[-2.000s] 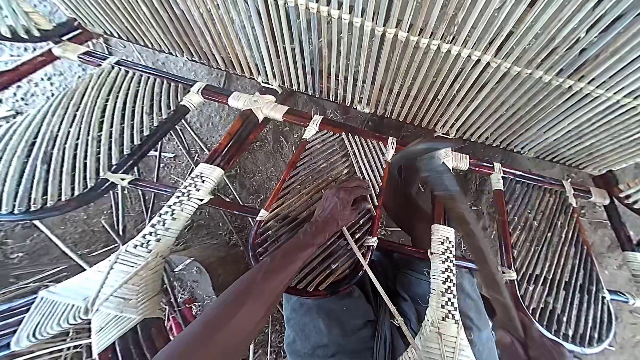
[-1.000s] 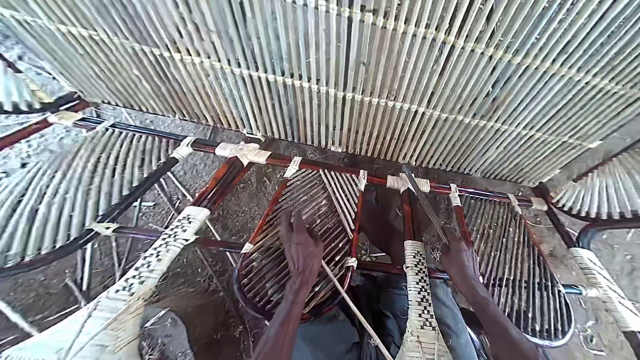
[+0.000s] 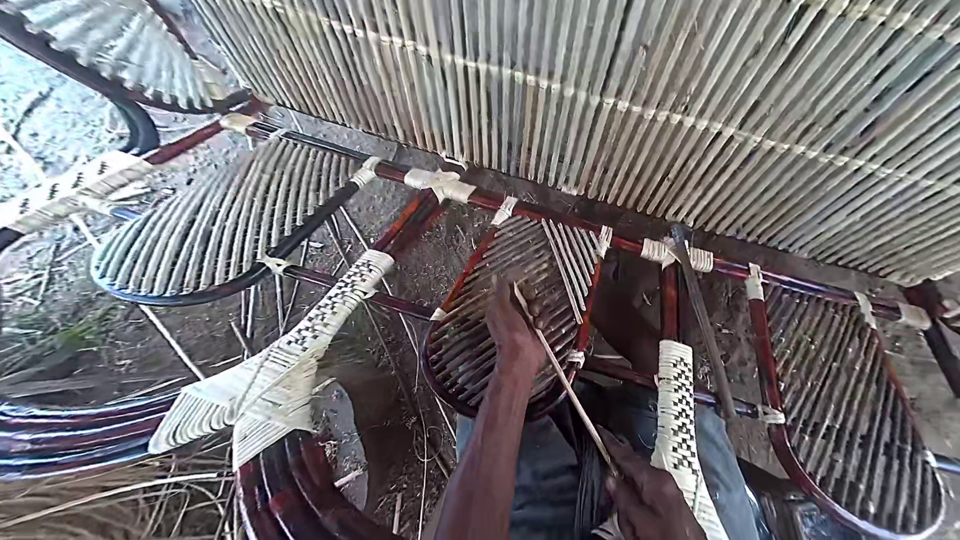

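Note:
In front of me is an oval panel of thin sticks (image 3: 480,360) set in a dark red cane frame. My left hand (image 3: 514,326) rests over this panel, by the upper end of a thin pale cane stick (image 3: 566,379); whether its fingers grip the stick is unclear. Lower down, my right hand (image 3: 649,484) is closed around the stick's lower end. A long dark metal blade-like tool (image 3: 701,315) leans against the frame's top rail (image 3: 630,245), right of the panel, with no hand on it.
A large slatted cane panel (image 3: 525,97) spans the top. Further slatted panels stand left (image 3: 232,217) and right (image 3: 847,405). Woven bindings wrap the posts (image 3: 675,405) and left armrest (image 3: 322,315). Loose canes lie on the ground at lower left.
My right hand has left the dark tool, which it held a second ago, and has moved down and left to the stick's lower end. My left hand stays over the oval panel.

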